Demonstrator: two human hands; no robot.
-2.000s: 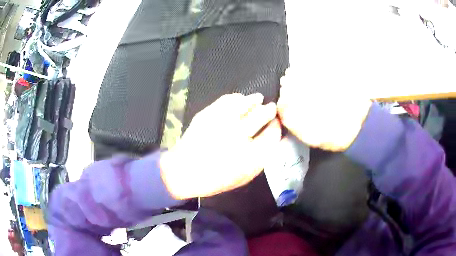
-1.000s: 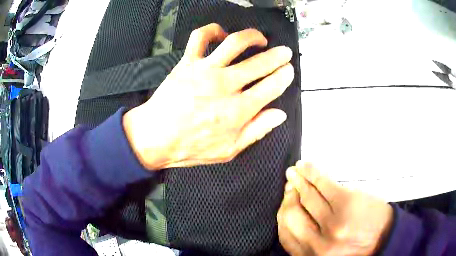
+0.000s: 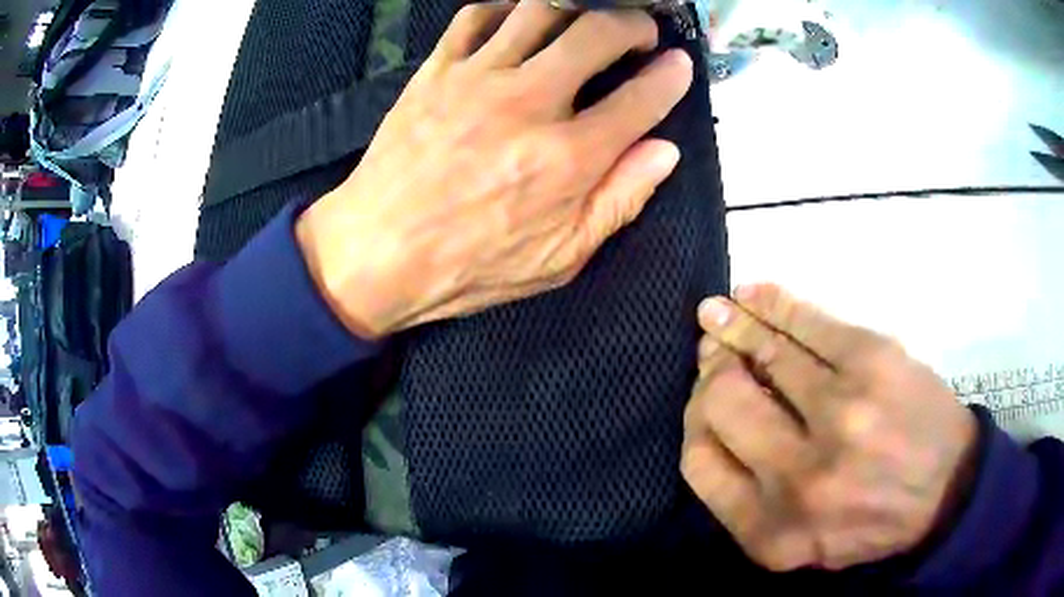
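Observation:
The black mesh back panel (image 3: pixel 548 420) lies in front of me, its right edge running up to metal sewing machine parts (image 3: pixel 691 21) at the top, partly cut off. A camouflage strip (image 3: pixel 386 466) runs down it and a black webbing strap (image 3: pixel 286 149) crosses it. My left hand (image 3: pixel 502 163) lies flat on the panel with fingers spread, fingertips near the machine parts. My right hand (image 3: pixel 817 432) pinches the panel's right edge between thumb and fingers, lower down.
The white machine table (image 3: pixel 863 268) has a seam line, a printed ruler (image 3: pixel 1009 391) and dark pointed marks at right. Stacked black pieces (image 3: pixel 88 315) stand at left, with grey straps (image 3: pixel 99 128) above. Clear plastic (image 3: pixel 391 568) lies at the bottom.
The panel, crumpled under both hands two seconds ago, now lies flat at the machine. Over the last second both hands have moved up, still on the panel.

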